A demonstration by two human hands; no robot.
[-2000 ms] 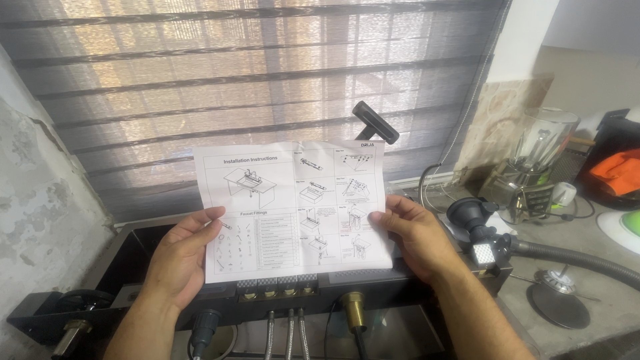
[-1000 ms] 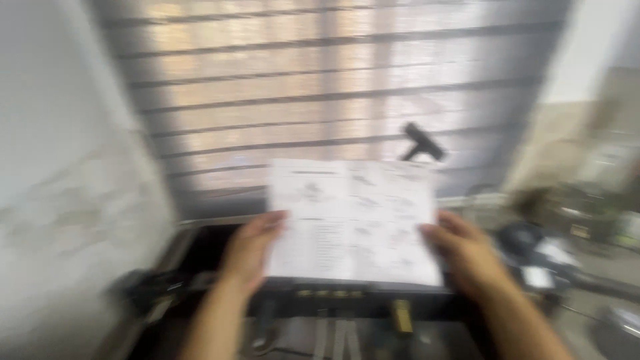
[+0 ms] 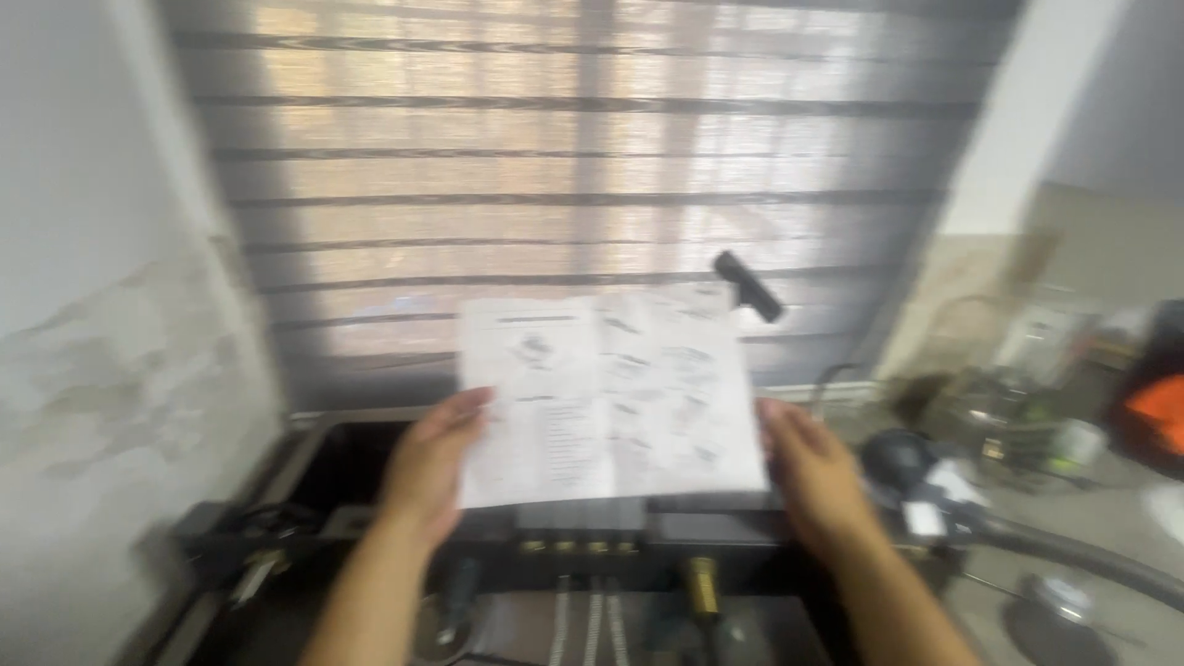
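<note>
A white instruction sheet (image 3: 606, 398) with line drawings and text is held up, spread flat, in the middle of the view. My left hand (image 3: 439, 462) grips its left edge and my right hand (image 3: 809, 462) its right edge. Below and behind the paper lies a black sink unit (image 3: 721, 529) with brass-coloured fittings, braided hoses (image 3: 592, 620) and a brass connector (image 3: 702, 587). A dark faucet-like piece (image 3: 747, 287) sticks up behind the sheet's top right corner. The picture is blurred, and the paper hides part of the unit.
A striped window blind (image 3: 462, 166) hangs behind the unit. On the counter at right are a black drain fitting (image 3: 897, 458), a grey corrugated hose (image 3: 1082, 552), a round strainer (image 3: 1059, 601), a glass blender jar (image 3: 1036, 342) and an orange item (image 3: 1156, 412). A stained wall (image 3: 120, 388) stands at left.
The view has shifted, with more of the left wall now showing. Both hands still hold the sheet by its sides.
</note>
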